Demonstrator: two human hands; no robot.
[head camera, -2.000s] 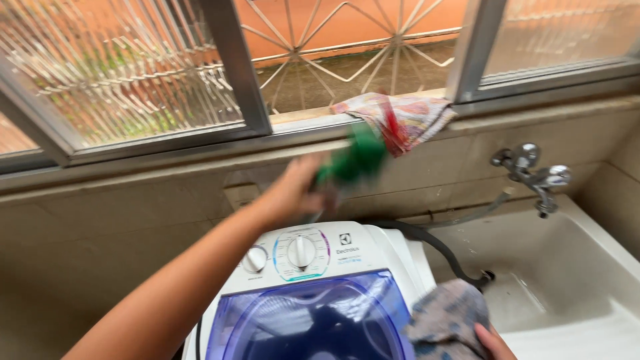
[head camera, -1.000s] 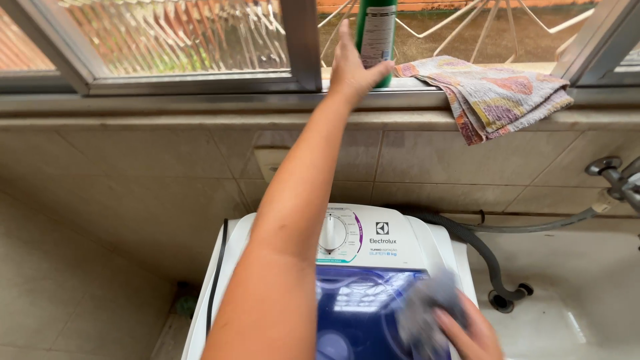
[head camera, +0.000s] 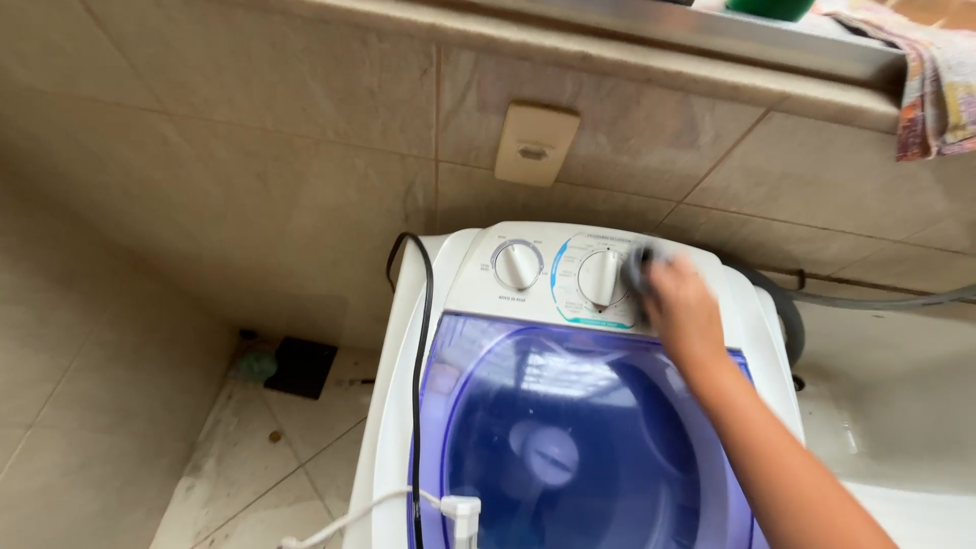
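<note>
My right hand (head camera: 681, 305), blurred by motion, presses a grey cloth (head camera: 640, 278) against the white control panel of an Electrolux washing machine (head camera: 488, 293). The cloth lies just right of the large program dial (head camera: 602, 277). Further left on the panel is the smaller water-level dial (head camera: 518, 265). Below the panel is the closed see-through purple lid (head camera: 572, 427). My left hand is out of view.
A black cord (head camera: 424, 343) runs down the machine's left side, near a white plug (head camera: 460, 511). A green container (head camera: 770, 6) and patterned cloth (head camera: 942, 91) lie on the windowsill. A grey hose (head camera: 877, 302) passes over the sink (head camera: 884, 381) at right.
My left hand has let go of the green bottle at the window and left the view. My right hand has moved the grey cloth up onto the control panel. The view has tilted down and left.
</note>
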